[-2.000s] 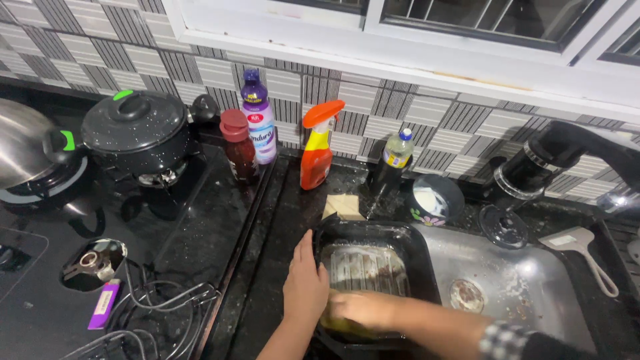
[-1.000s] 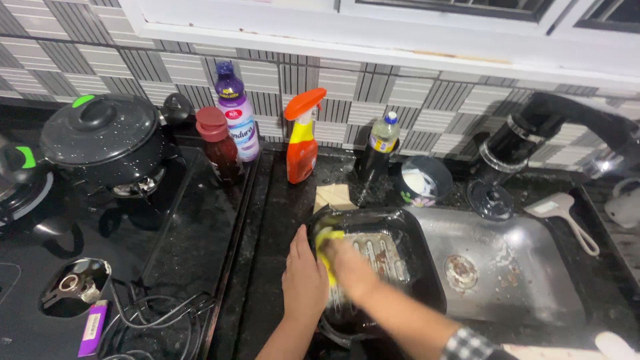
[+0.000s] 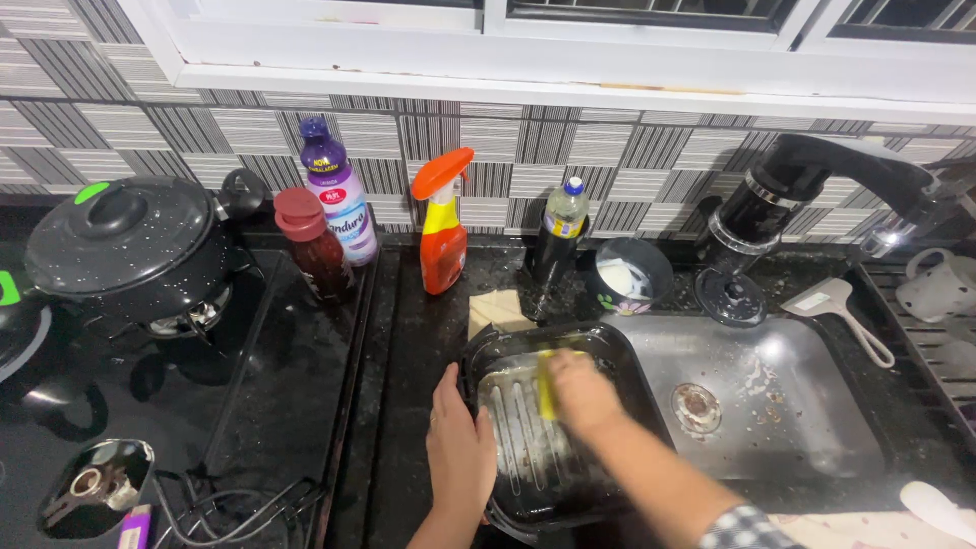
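A black ribbed baking pan (image 3: 526,450), wet inside, lies at the left edge of the steel sink (image 3: 793,412). My left hand (image 3: 460,442) rests against the pan's left rim, thumb toward the inside. Inside the pan, my right hand (image 3: 581,389) presses a yellow sponge (image 3: 546,385) on the upper middle part; the hand is slightly blurred. Behind the pan is a folded beige cloth (image 3: 497,309). An orange spray bottle (image 3: 443,252) stands behind it to the left, and a clear bottle with a blue cap (image 3: 566,210) sits in a black holder to the right.
A speckled black pot (image 3: 122,244) sits on the stove at left, near a purple bottle (image 3: 339,191) and a dark red bottle (image 3: 316,252). Right of the cloth are a bowl (image 3: 633,278) and black faucet (image 3: 762,198). A squeegee (image 3: 835,305) lies beside the sink.
My right hand and the sponge have moved from the pan's lower left, to its upper left, and now to the upper middle. My left hand stays at the left rim.
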